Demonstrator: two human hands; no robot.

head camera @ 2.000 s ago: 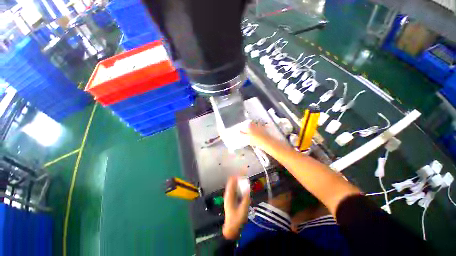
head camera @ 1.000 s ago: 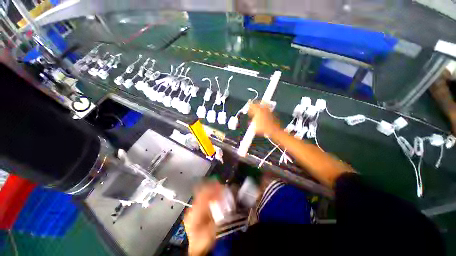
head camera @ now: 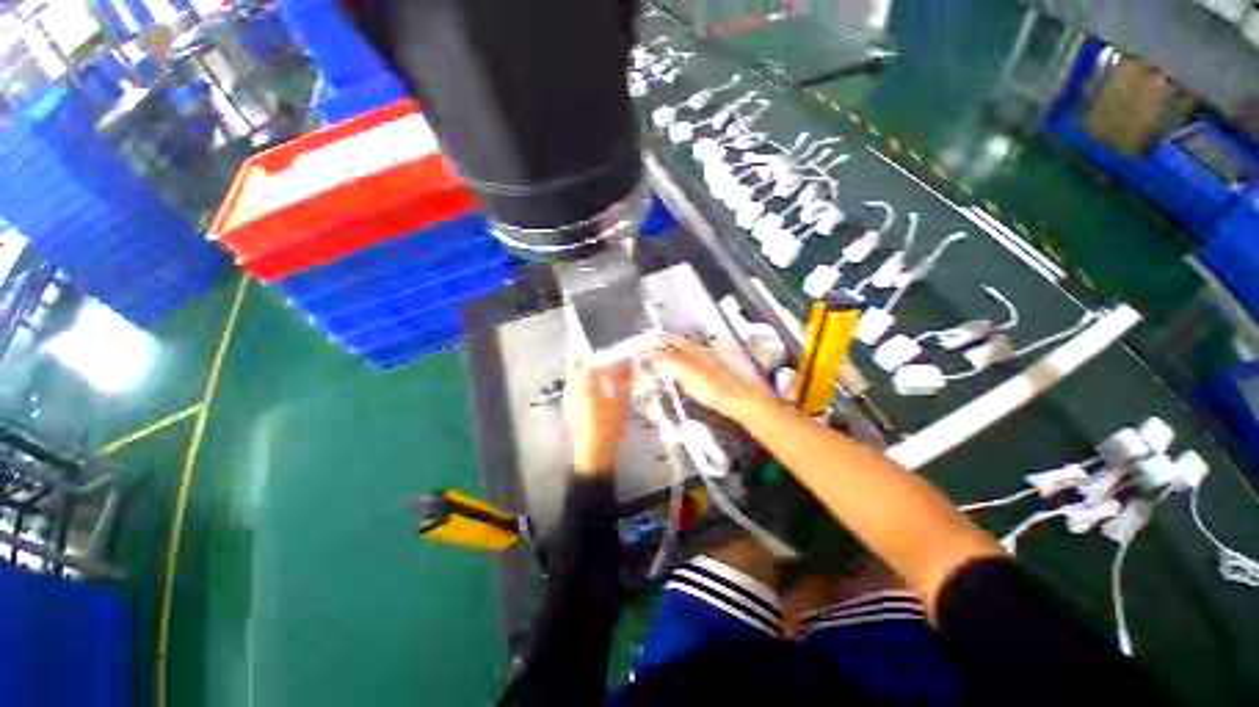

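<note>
My left hand (head camera: pixel 598 410) is at the centre of the metal base plate (head camera: pixel 539 456), just under the silvery horn (head camera: pixel 608 307). My right hand (head camera: pixel 701 379) reaches in from the right to the same spot. Both hands' fingertips are at a white piece at the fixture, mostly hidden by the fingers and the horn, so their grip cannot be made out. White cables (head camera: pixel 718 504) trail from there towards my lap, with a small white cable piece (head camera: pixel 706 448) beside my right hand. The black press head (head camera: pixel 532 118) hangs above.
Yellow-and-black sensor bars (head camera: pixel 826 362) flank the plate. On the green conveyor to the right lie rows of white corded units (head camera: pixel 753 207), a long white divider strip (head camera: pixel 1022 388) and a tangled pile of units (head camera: pixel 1125 477). A red-orange bin (head camera: pixel 345 187) sits on blue bins at the left.
The view has swung back left to the press. My right hand has moved from the divider strip to the fixture. My left hand has moved from near my lap up under the horn.
</note>
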